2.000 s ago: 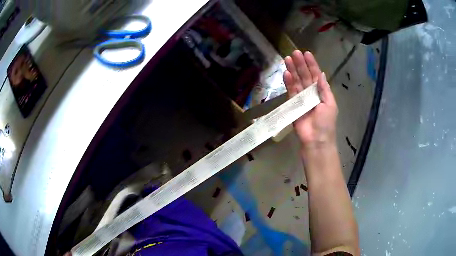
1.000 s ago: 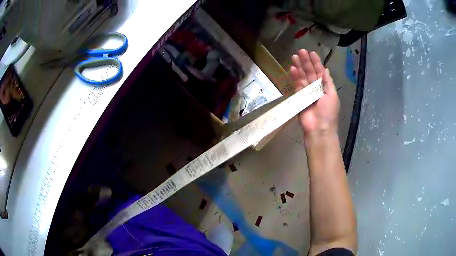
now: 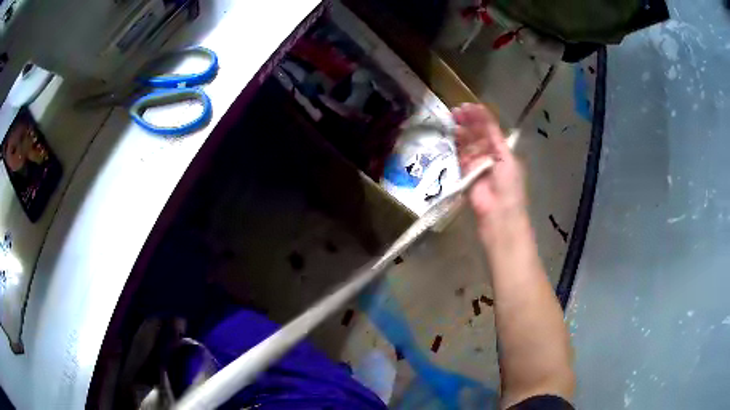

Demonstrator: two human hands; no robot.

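Observation:
An off-white label strip (image 3: 320,308) runs taut from the bottom left up to my right hand. It is blurred and turned nearly edge-on, so its print cannot be read. My right hand (image 3: 492,172) is raised at right of centre, blurred, with the strip between thumb and palm and the fingers extended. My left hand cannot be made out; the strip's lower end runs out at the bottom edge.
Blue-handled scissors (image 3: 172,112) and a phone (image 3: 30,164) lie on the white machine table (image 3: 104,232). An open cardboard box (image 3: 384,192) stands on the floor below, with dark scraps around. A grey-blue surface (image 3: 656,240) is at right.
The strip has turned from its broad printed face to nearly edge-on. My right hand's fingers have tilted and blurred, and the hand has moved slightly left and down. The view has shifted slightly.

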